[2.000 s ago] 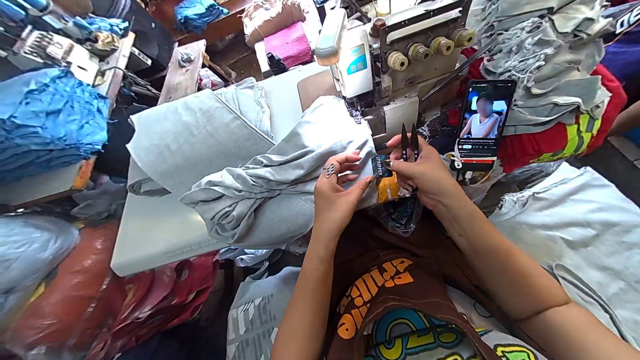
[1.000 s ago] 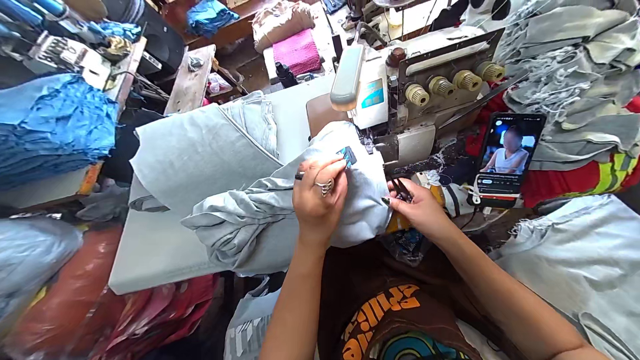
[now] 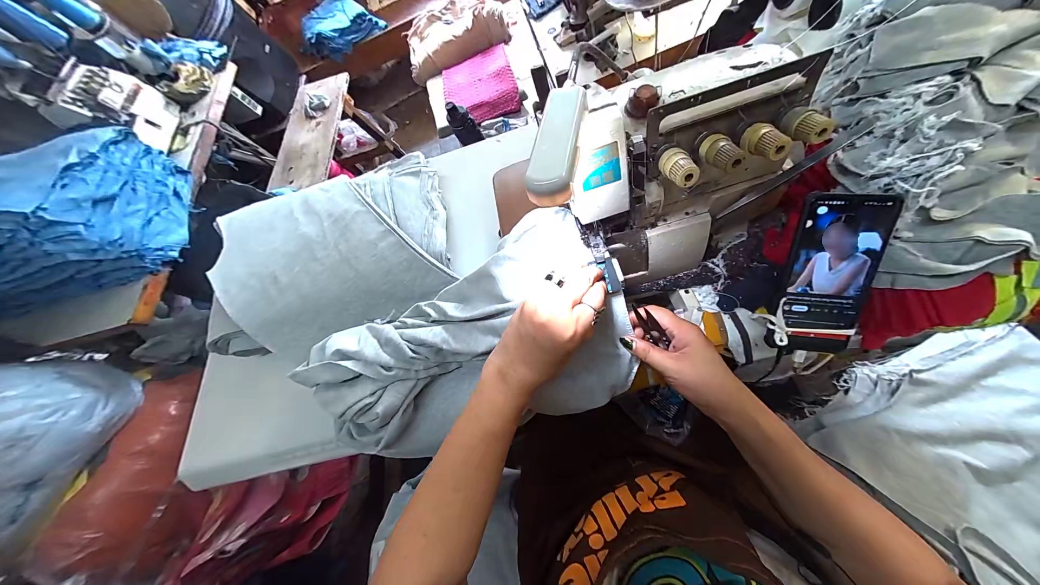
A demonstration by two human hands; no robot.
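Note:
Light grey fabric (image 3: 439, 349) lies bunched on the sewing table, its right part under the needle area of an overlock sewing machine (image 3: 699, 162). My left hand (image 3: 556, 325), with a ring on one finger, presses on the fabric near the presser foot, its fingertips at a small blue piece (image 3: 608, 276). Whether the fingers grip that piece cannot be told. In my right hand (image 3: 678, 349) is a pair of dark thread snips (image 3: 650, 327), points up, beside the fabric's right edge. The thumb is close to that edge.
A phone (image 3: 841, 268) showing a video stands right of the machine. Grey fabric pieces (image 3: 959, 138) are heaped at the right. Blue fabric (image 3: 89, 203) is stacked at the left. A pink cloth (image 3: 481, 84) and a dark bottle (image 3: 463, 123) are behind the table (image 3: 252, 431).
My left hand has moved up to the presser foot, from lower on the fabric. The snips, upright in my raised right hand two seconds ago, are now lower by the fabric edge.

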